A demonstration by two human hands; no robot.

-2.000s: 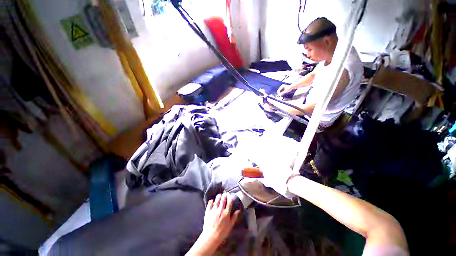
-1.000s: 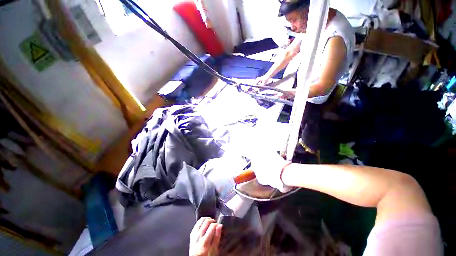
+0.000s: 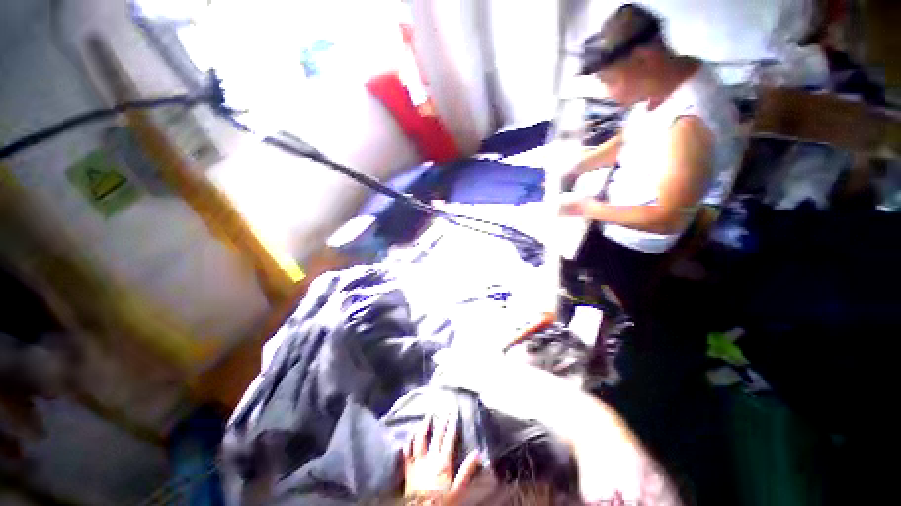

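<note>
Dark grey garment cloth (image 3: 484,435) lies at the bottom centre, rumpled. My left hand (image 3: 437,463) is bare and rests palm down on it, fingers apart. My right forearm reaches in from the lower right; my right hand (image 3: 474,368), pale and washed out by glare, is over the cloth's far side, and its fingers cannot be made out. The steam iron (image 3: 565,348), with its orange-brown handle (image 3: 532,330), stands beyond my right forearm at the table's right edge, blurred, with my hand away from it.
A crumpled grey garment pile (image 3: 336,346) lies left of my hands. Shears (image 3: 499,296) lie on the white table (image 3: 464,262). A pale hose (image 3: 565,208) hangs down to the iron, and black cables cross above. A person in a white sleeveless top works opposite beside blue cloth (image 3: 494,184).
My right hand has left the iron and moved left over the cloth. The iron now stands farther away at the table edge. My left hand lies on rumpled cloth. The view has shifted.
</note>
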